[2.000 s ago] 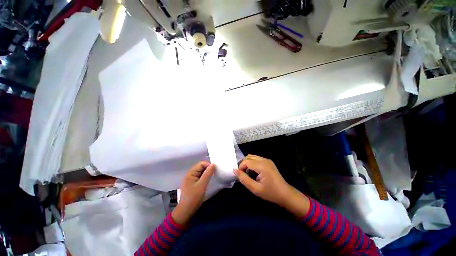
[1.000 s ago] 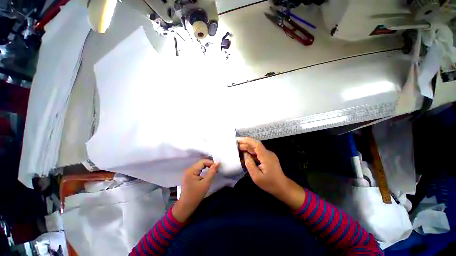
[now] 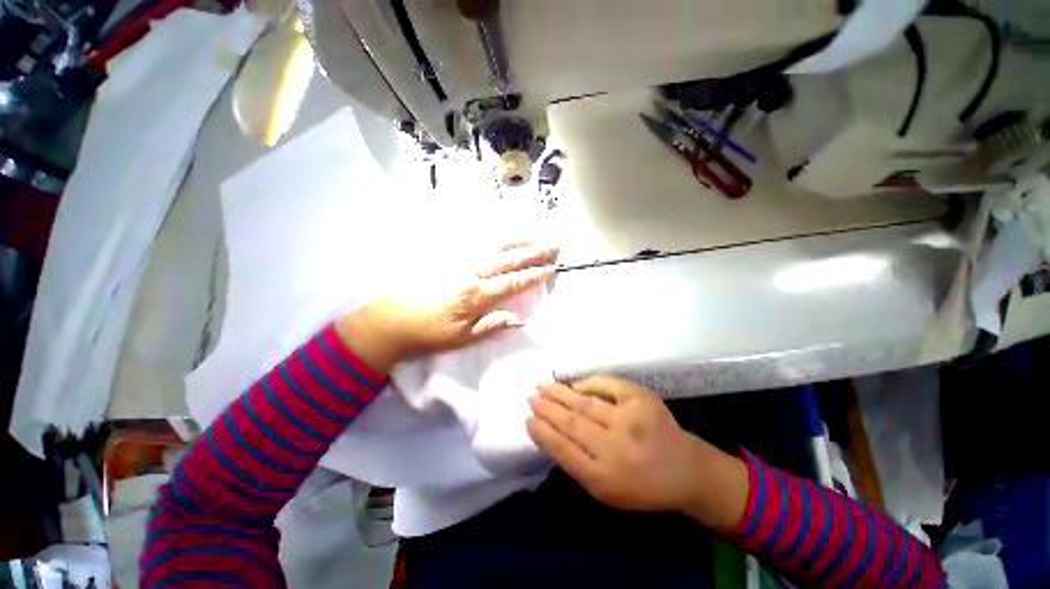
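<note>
A large white garment panel lies on the machine table and hangs over its front edge, bunched near my hands. My left hand lies flat on the panel just in front of the needle area, fingers pointing right. My right hand is at the table's front edge, its fingers curled on the panel's right side with the cloth at the fingertips. The sewing machine's round knob is above my left hand. Bright glare hides the needle, the presser foot and much of the cloth.
A stack of white pieces lies at the left. Red-handled snips lie right of the needle. A pale oval lamp or guard stands at upper left. An orange-rimmed bin is below left. A wooden ruler and white pieces are below right.
My left hand has moved from the panel's near edge up to the needle area and lies flat. My right hand has turned over the cloth. The machine head appears lower and larger in view.
</note>
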